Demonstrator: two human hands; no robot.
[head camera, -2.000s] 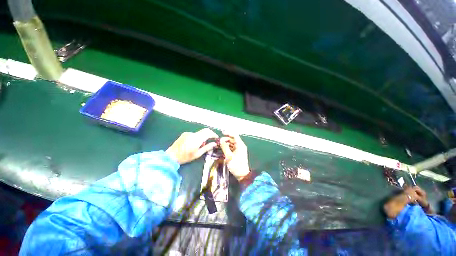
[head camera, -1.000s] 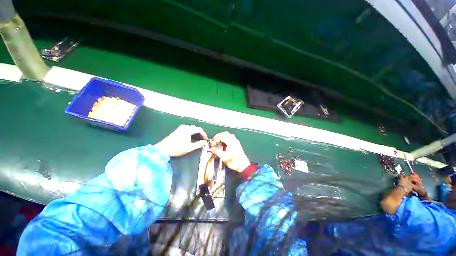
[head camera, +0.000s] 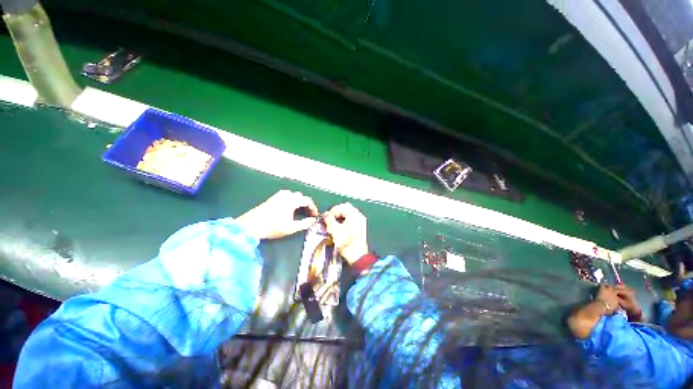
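An open phone unit (head camera: 325, 272), silvery with dark and orange-yellow patches, lies on the dark-green mat in front of me. A short black strip (head camera: 311, 302) shows at its near end. My left hand (head camera: 280, 215) is at the unit's far end from the left, thumb and finger pinched at its top edge. My right hand (head camera: 349, 230) is at the same end from the right, fingertips curled together there. A tiny dark reddish part (head camera: 321, 220) shows between the fingertips. Most of it is hidden.
A blue bin (head camera: 126, 161) with pale bits stands left. Right of my hands, red-brown bits (head camera: 435, 260) and a white piece (head camera: 455, 262) lie on a clear sheet. Beyond the white edge (head camera: 319, 173), units (head camera: 451, 174) lie on the green belt. Another person's hands (head camera: 614, 299) work at far right.
The view has shifted slightly. My hands stay at the unit's far end; my right fingers are more curled than a second ago. The unit remains on the mat.
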